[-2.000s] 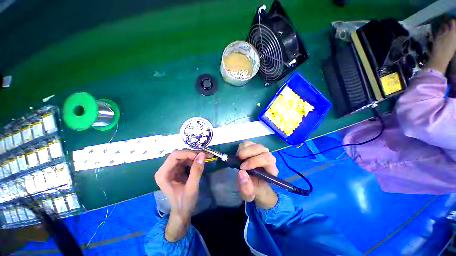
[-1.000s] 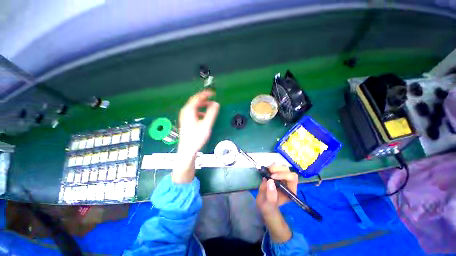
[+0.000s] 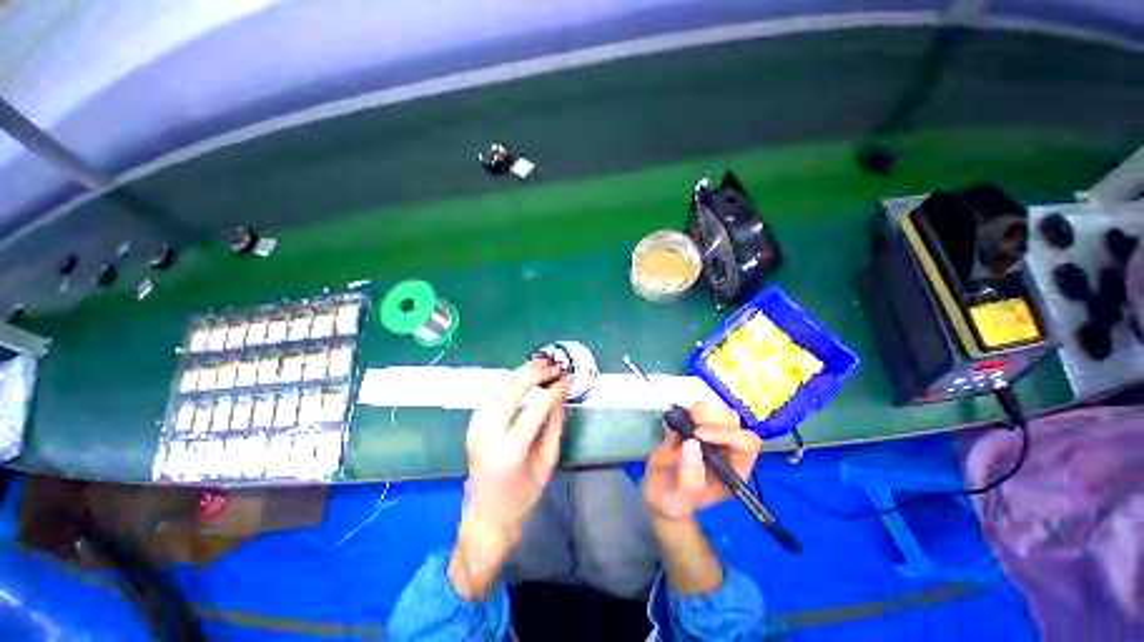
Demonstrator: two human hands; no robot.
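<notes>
My left hand (image 3: 512, 433) has its fingertips on a small round black housing (image 3: 552, 360) at the white-rimmed round work holder (image 3: 587, 374), partly covering both. My right hand (image 3: 695, 462) grips the black soldering iron (image 3: 743, 492) like a pen. Its tip points up and left, just right of the holder and not touching the housing. A finished assembly, a black disc with a pale cell (image 3: 502, 161), lies at the back of the bench. The holder stands on a long white strip (image 3: 433, 386).
The battery tray (image 3: 264, 386) lies left, beside the green solder spool (image 3: 409, 307). A tub with tan contents (image 3: 665, 266) and black fan (image 3: 735, 245) stand behind. The blue bin of yellow parts (image 3: 822, 389) and soldering station (image 3: 935, 301) are right. A neighbour's pink sleeve (image 3: 1066, 514) is far right.
My left hand has come back from the rear of the bench, leaving an assembly there. The black housing beside the tub is gone from its spot; one is now under my left fingertips.
</notes>
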